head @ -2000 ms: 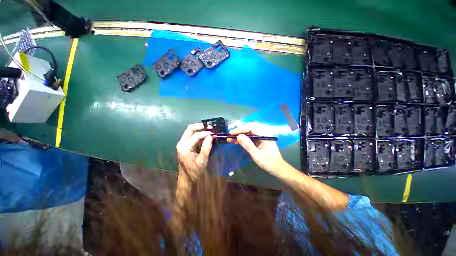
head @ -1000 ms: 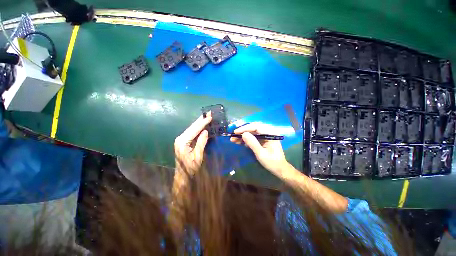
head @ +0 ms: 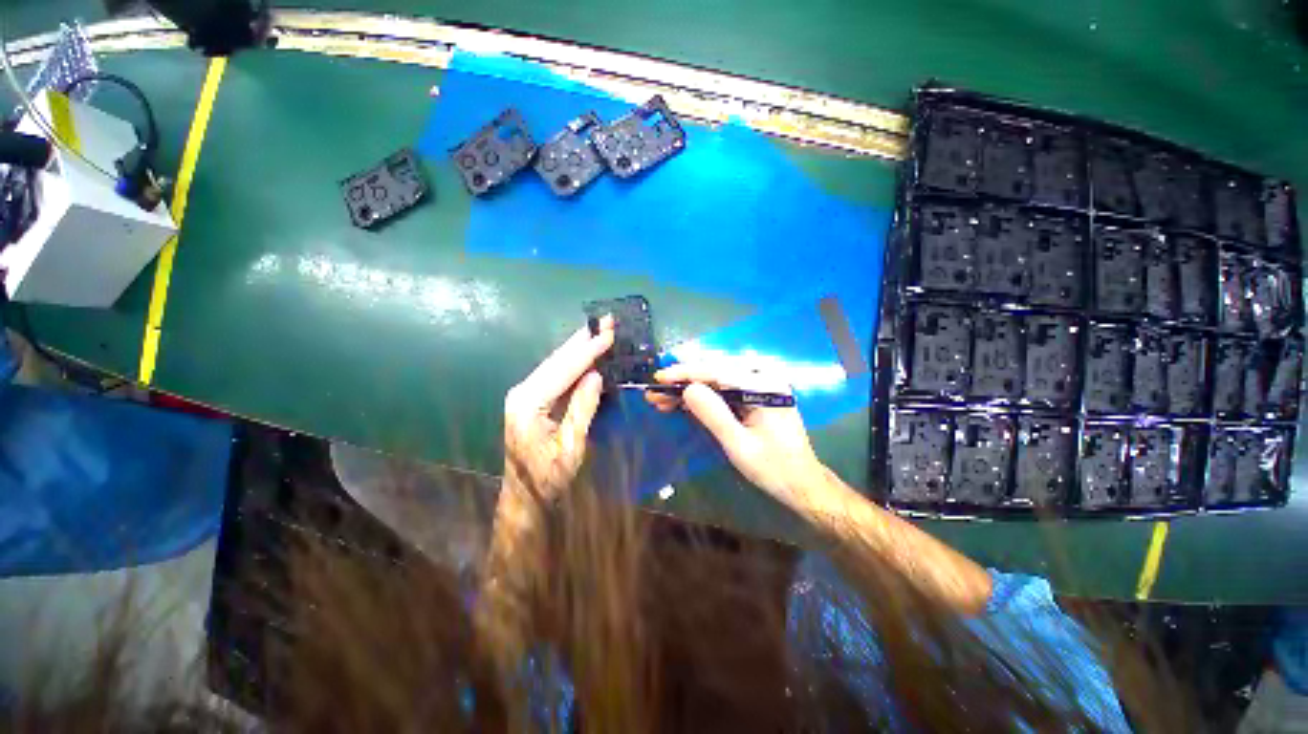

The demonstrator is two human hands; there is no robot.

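My left hand holds a black plastic housing by its left side, thumb and fingers at its edge. My right hand holds a thin dark pen-like tool, roughly level, its tip at the lower edge of the housing. The fingers partly hide the housing and the tool. Both hands are over the blue film near the bench's front edge. Strands of blurred hair cover the wrists and the lower picture.
Several black housings lie at the back, one on the green bench. A filled black tray stands right. A dark strip lies beside it. A white box with cables stands left. A tiny pale piece lies near the front edge.
The housing, upright with its upper edge tipped 2 seconds ago, now shows its face more fully. My left fingers have shifted up its left side. The view has shifted slightly.
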